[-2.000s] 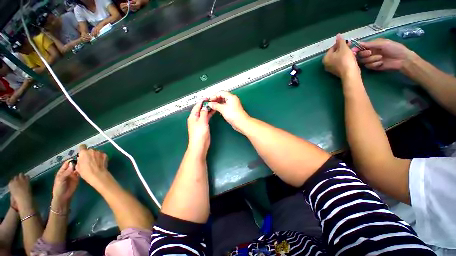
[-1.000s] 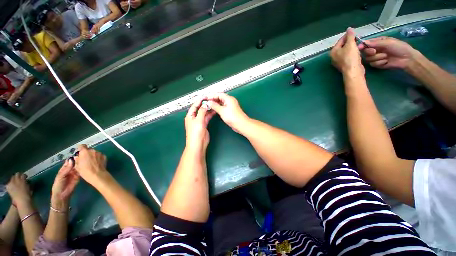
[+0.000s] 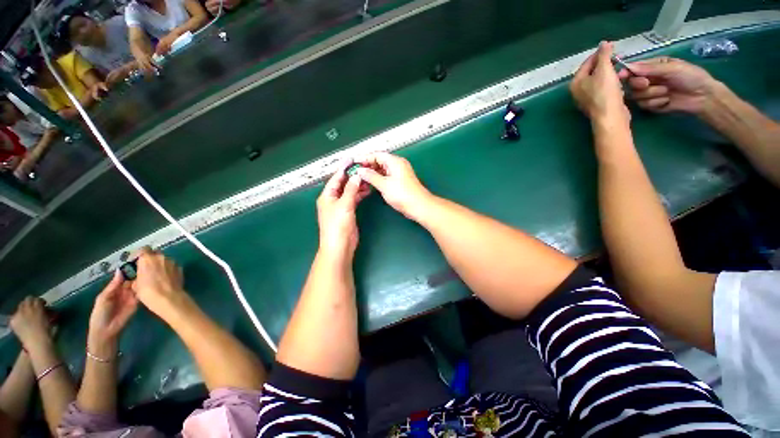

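Note:
A small black housing (image 3: 352,169) with a pale green glint in it is pinched between my two hands, just over the pale edge rail (image 3: 291,183). My left hand (image 3: 339,203) grips it from the left side. My right hand (image 3: 393,183) has its thumb and index finger on it from the right. The fingers hide much of the piece. A black subassembly with a white spot (image 3: 511,121) lies on the green bench to the right, just inside the rail.
Beyond the rail, the green conveyor belt (image 3: 385,94) carries black units (image 3: 438,73) and a small clear part (image 3: 332,134). A white cable (image 3: 158,210) crosses the left. Neighbours' hands work at left (image 3: 154,278) and right (image 3: 603,90). A clear bag (image 3: 714,47) lies far right. People sit opposite.
The pieces on the belt have shifted slightly left. My hands stay together on the housing, with small finger movements. The left neighbour's black piece now shows its face. The right neighbour's hands have shifted slightly up.

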